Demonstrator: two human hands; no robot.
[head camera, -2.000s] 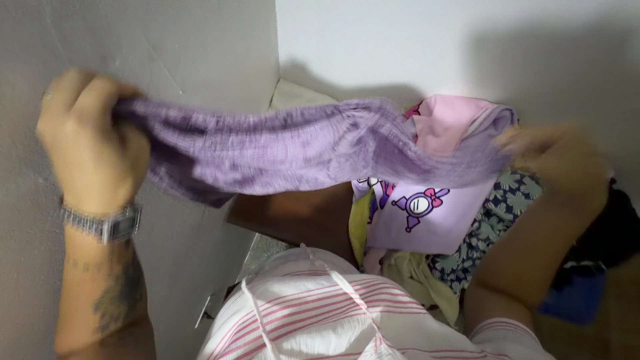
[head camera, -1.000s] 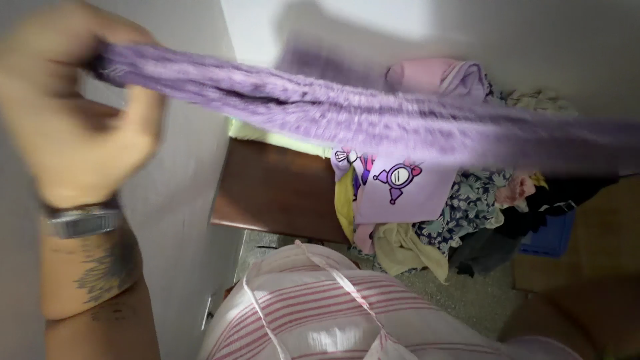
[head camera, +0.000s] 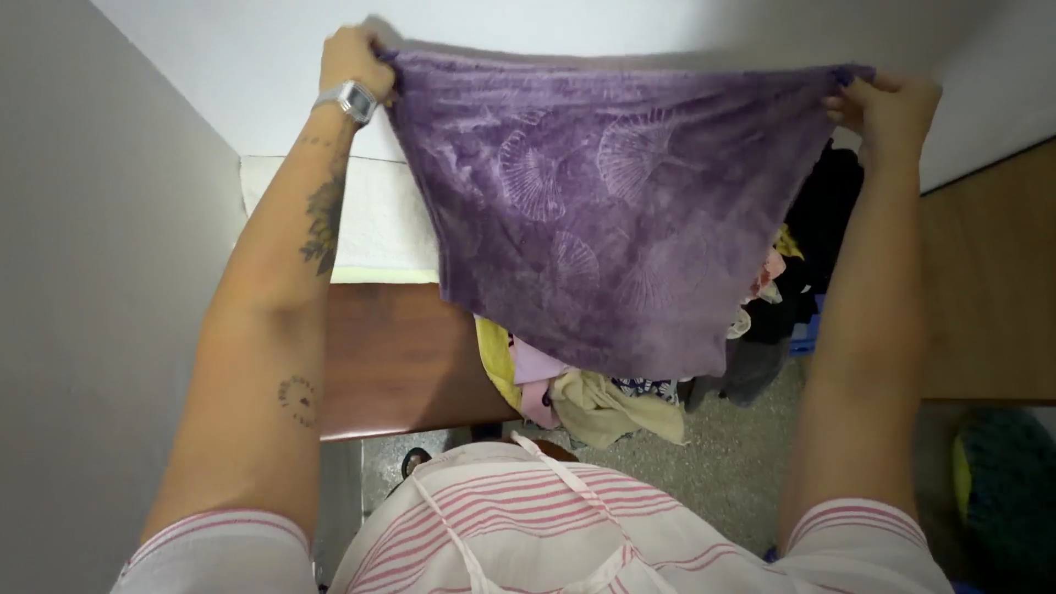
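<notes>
A purple plush cloth (head camera: 594, 206) with embossed fan-shaped patterns hangs spread between my two hands. My left hand (head camera: 359, 62), with a metal watch on its wrist, grips the cloth's upper left corner. At the upper right corner, my right hand (head camera: 887, 103) pinches the cloth between thumb and fingers. The cloth's lower edge hangs in front of a pile of clothes, hiding much of it. Below that edge show a beige garment (head camera: 615, 408), a yellow cloth (head camera: 497, 359) and a pink one.
A brown wooden table (head camera: 396, 355) holds a folded white cloth (head camera: 384, 214) on the left. Black clothes (head camera: 825, 198) lie at the right, above part of a blue plastic container (head camera: 804, 330). Walls stand behind and at the left; a wooden panel (head camera: 990, 280) is at the far right.
The purple cloth, stretched as a narrow band in the earlier frames, now hangs opened out wide. Both my hands are raised and far apart, and the view has shifted.
</notes>
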